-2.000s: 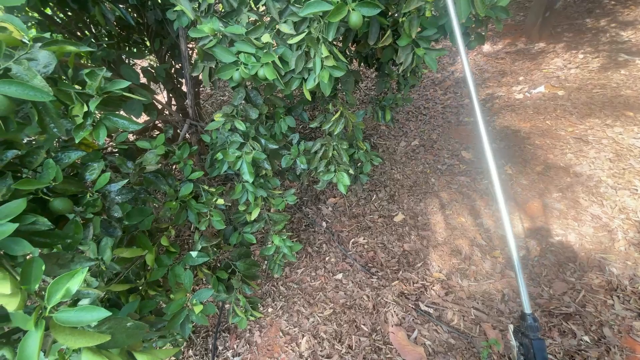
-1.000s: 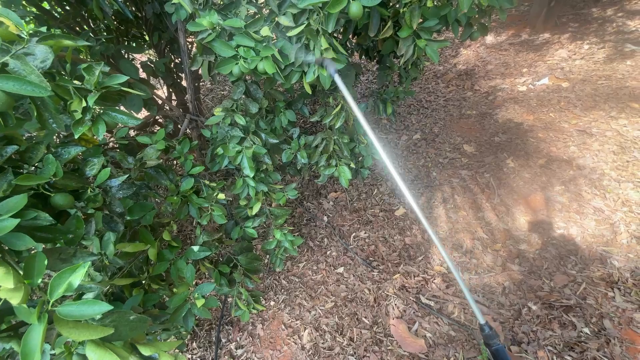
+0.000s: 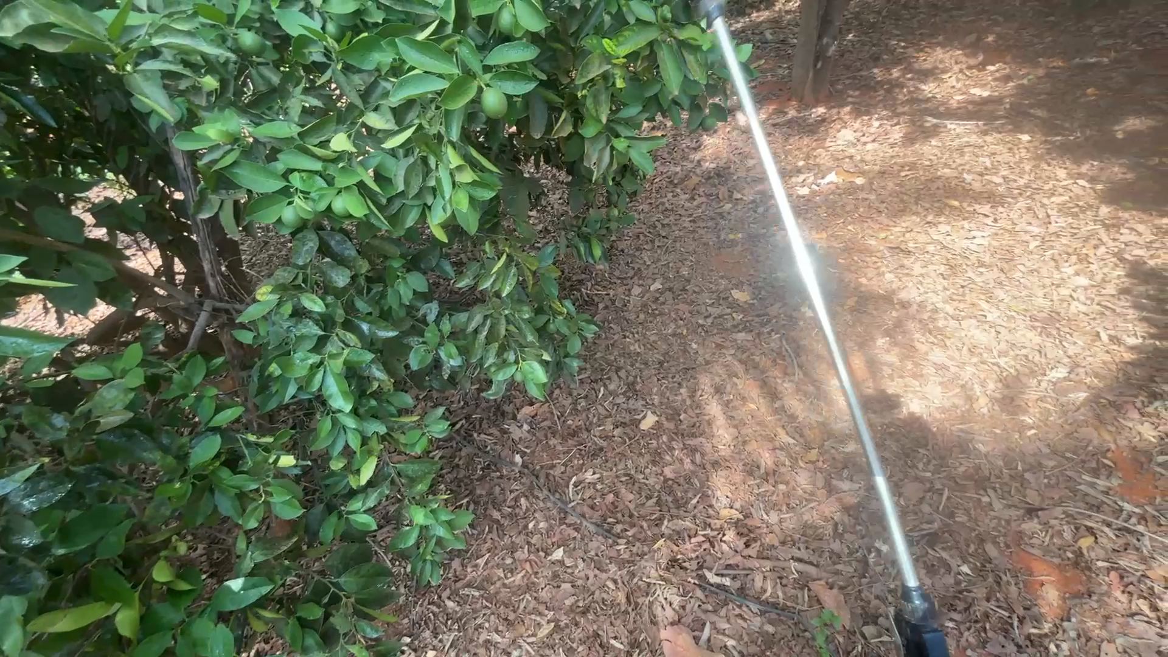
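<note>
A metal spray wand (image 3: 815,290) slants from the bottom right up to the top of the view, beside the leafy citrus tree (image 3: 347,365). Its nozzle (image 3: 712,9) is at the top edge, just right of the upper foliage. At the lower end, a black fitting (image 3: 920,620) runs out of the frame at the bottom. Neither of my hands is in view, so what holds the wand is hidden. Green unripe fruits (image 3: 494,102) hang among the leaves, and some lower leaves look wet and shiny.
Dry leaf litter (image 3: 639,511) covers the reddish ground. A thin dark line, possibly a hose (image 3: 566,506), crosses the litter near the tree. Another trunk (image 3: 817,50) stands at the top right. Shadows fall across the ground at the right.
The wand's tip has swung from the foliage to the right since one second ago, and the wand stands steeper. Its lower end has also moved right.
</note>
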